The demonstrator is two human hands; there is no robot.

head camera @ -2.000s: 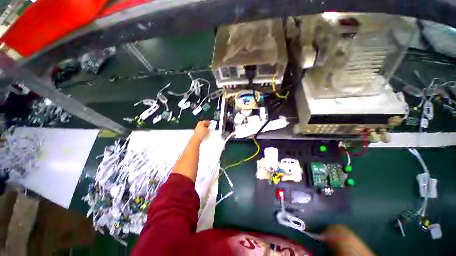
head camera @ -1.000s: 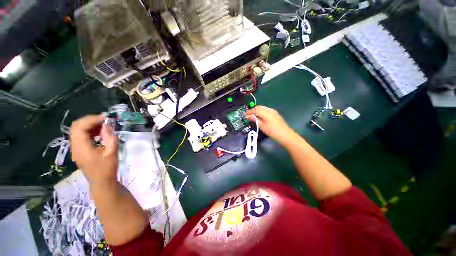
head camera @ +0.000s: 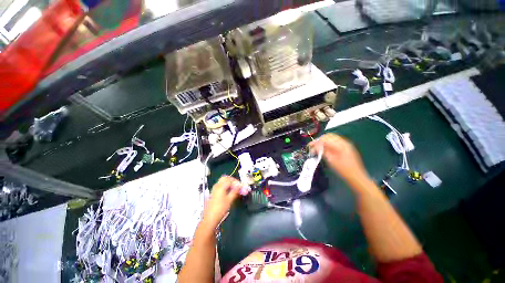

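Observation:
My left hand [head camera: 227, 193] is left of the white test socket [head camera: 259, 170], its fingers on a small white piece [head camera: 243, 189]. A small green board [head camera: 260, 198] with a white cable hangs just right of those fingers, near the red switch [head camera: 267, 192]. My right hand [head camera: 331, 150] is at the right end of the green test board [head camera: 295, 160], fingers closed on the end of a white cord. The looped bundle of that white cord [head camera: 308, 176] hangs below the hand. The exact fingertip grips are blurred.
Two bench instruments [head camera: 293, 114] stand behind the fixture. A tangled pile of white cords [head camera: 124, 232] lies on a white sheet at left. One assembly [head camera: 403, 145] lies right of my right hand. White housings in rows [head camera: 466, 119] are far right. A dark bar crosses the top left.
My left hand has moved from the far left to beside the socket, bringing the small green board. My right hand stays by the test board with the cord. The camera view has shifted.

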